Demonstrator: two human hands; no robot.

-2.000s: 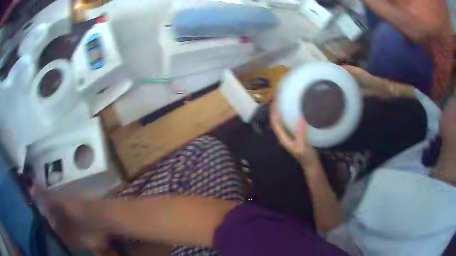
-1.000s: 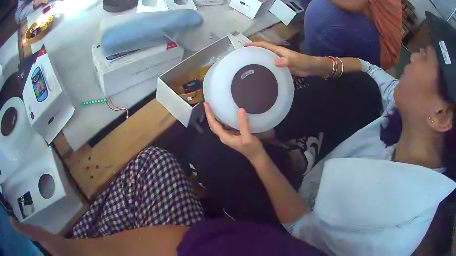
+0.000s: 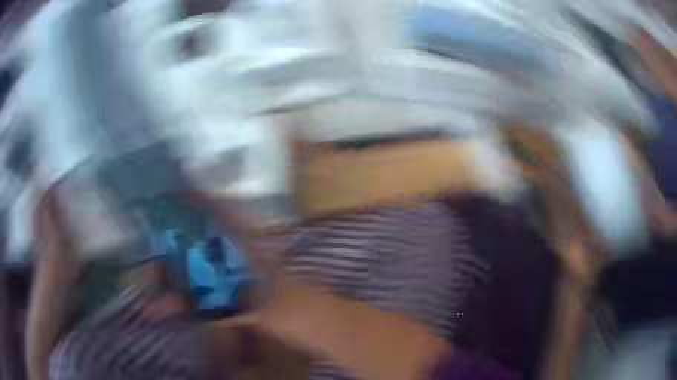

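The view is heavily blurred. A long grey-blue bar, which looks like the mirror dash cam (image 3: 211, 271), slants from the upper left to its bright blue lower end above the checked lap. My right hand (image 3: 256, 260), at the end of a purple-sleeved arm, is around this lower end; its fingers are not clear. A bare arm runs up the left edge, and a smeared skin-coloured patch, perhaps my left hand (image 3: 163, 303), lies just left of the blue end. Its grip cannot be made out.
White cartons and shells blur together on the white table. A blue-wrapped item (image 3: 482, 41) lies at the upper right. Bare wood (image 3: 386, 174) shows at the table's near edge. At the right, another person's arm is beside a white round part (image 3: 605, 185), seen edge-on.
The view has swung left, so the table and the neighbouring person have shifted right. The blue bar, only at the left edge before, now shows above the lap. The neighbour's round part has turned edge-on.
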